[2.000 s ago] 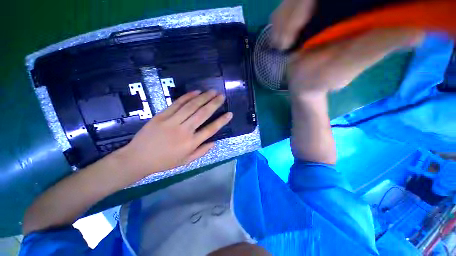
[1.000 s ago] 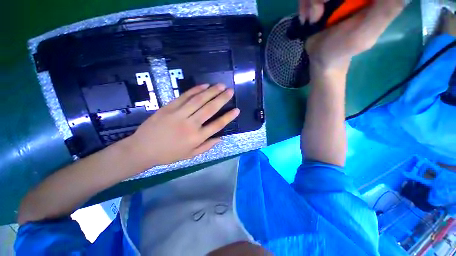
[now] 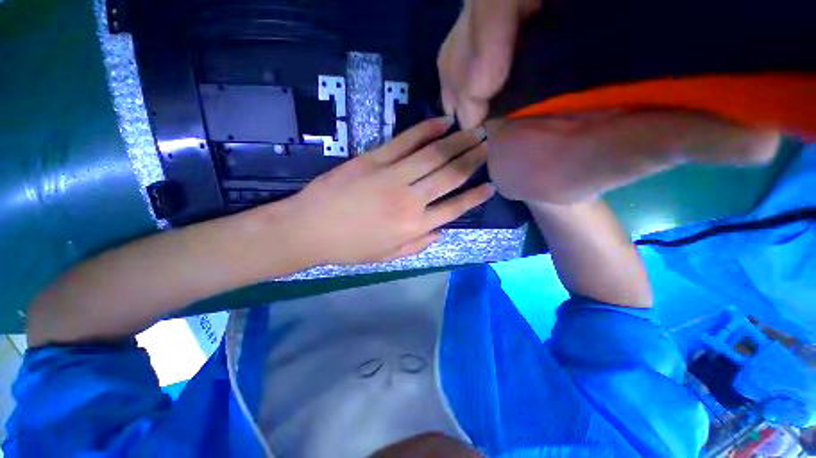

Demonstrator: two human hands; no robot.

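The black plastic housing [image 3: 175, 107] lies on a silvery foam sheet [image 3: 134, 116], its top cut off by the frame. Two silver-white brackets [image 3: 333, 114] with holes sit mid-housing, a silvery strip [image 3: 364, 98] between them. A dark grey cover plate [image 3: 249, 113] is left of them. My left hand [image 3: 385, 201] lies flat on the housing's lower right part, fingers spread. My right hand [image 3: 555, 156] holds the orange and black screwdriver [image 3: 662, 97], its fingertips beside my left fingertips over the housing. The screwdriver's tip is hidden; I cannot tell whether a screw is there.
The green bench [image 3: 63, 197] shows left and right. A black cord [image 3: 734, 232] runs to the right edge. Another person's blue sleeve [image 3: 774, 255] is at the right. Blue equipment and mixed items [image 3: 752, 376] are at lower right. A white box [image 3: 174, 347] is at lower left.
My right hand and the screwdriver have moved from the round dish onto the housing beside my left hand. The view has shifted, and the dish is no longer visible. My left hand still rests on the housing.
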